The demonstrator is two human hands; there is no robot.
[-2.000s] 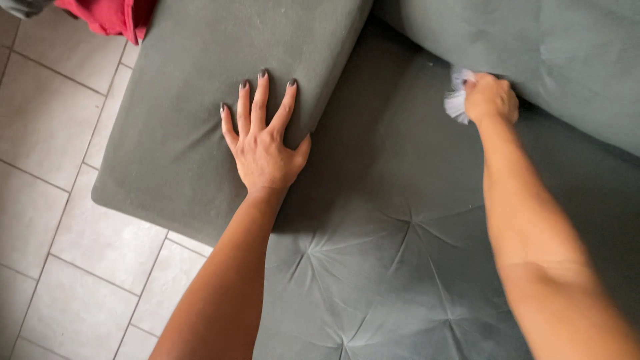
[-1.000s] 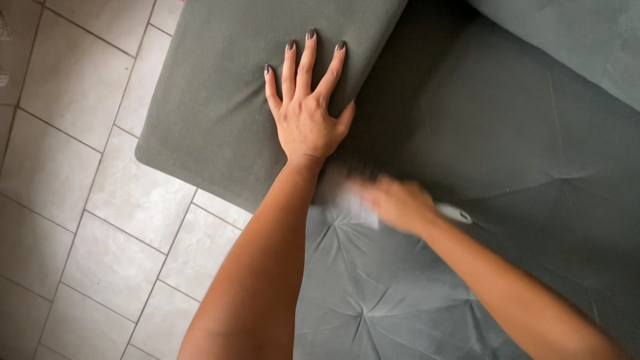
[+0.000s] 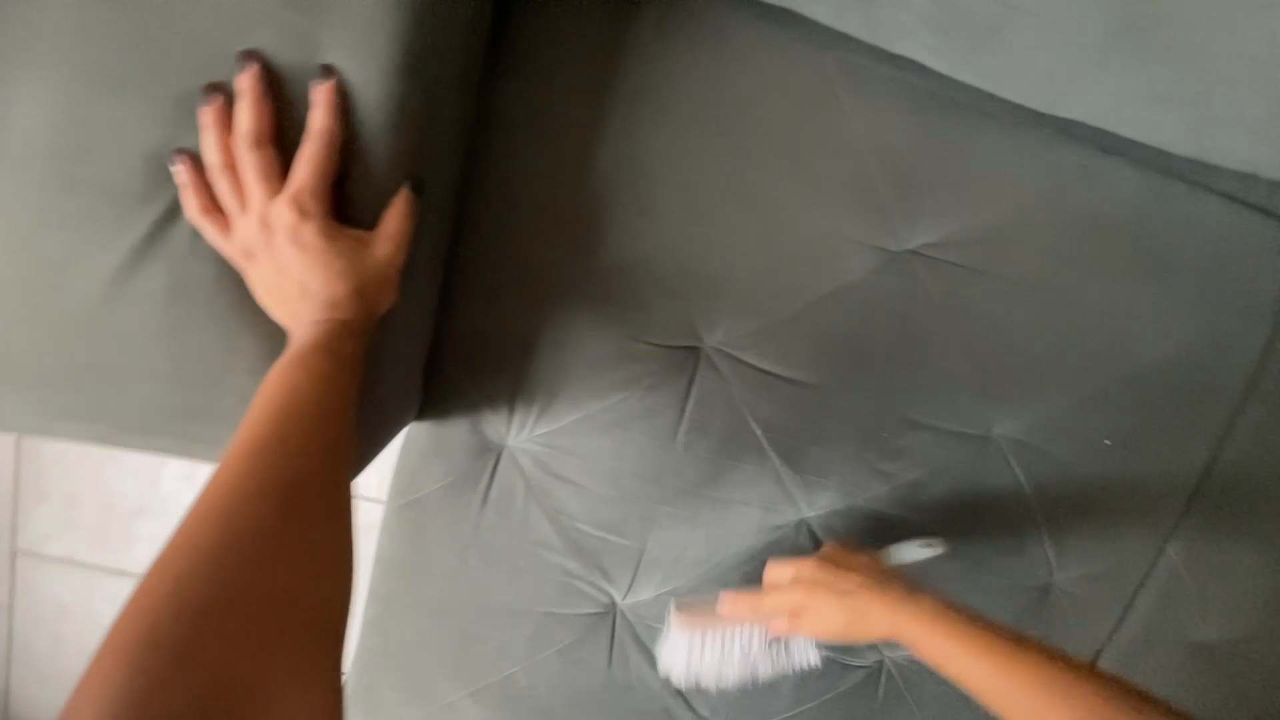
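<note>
My left hand (image 3: 300,220) lies flat with spread fingers on the grey upholstered armrest (image 3: 80,300) of a sofa, at the upper left, holding nothing. Low and right of centre, my right hand (image 3: 830,600) grips a brush with white bristles (image 3: 735,648); the pale end of its handle sticks out behind the hand. The bristles are over the tufted grey seat cushion (image 3: 760,420), blurred by motion. Whether they press on the fabric cannot be told for sure.
The sofa's backrest (image 3: 1080,60) runs along the top right. A seam (image 3: 1190,500) crosses the seat at the right. Light floor tiles (image 3: 90,520) show at the lower left, below the armrest. A tiny pale speck (image 3: 1107,441) lies on the seat.
My right hand, with the brush, has moved from beside the backrest across the seat toward its front part. My left hand stays on the armrest. The view has shifted.
</note>
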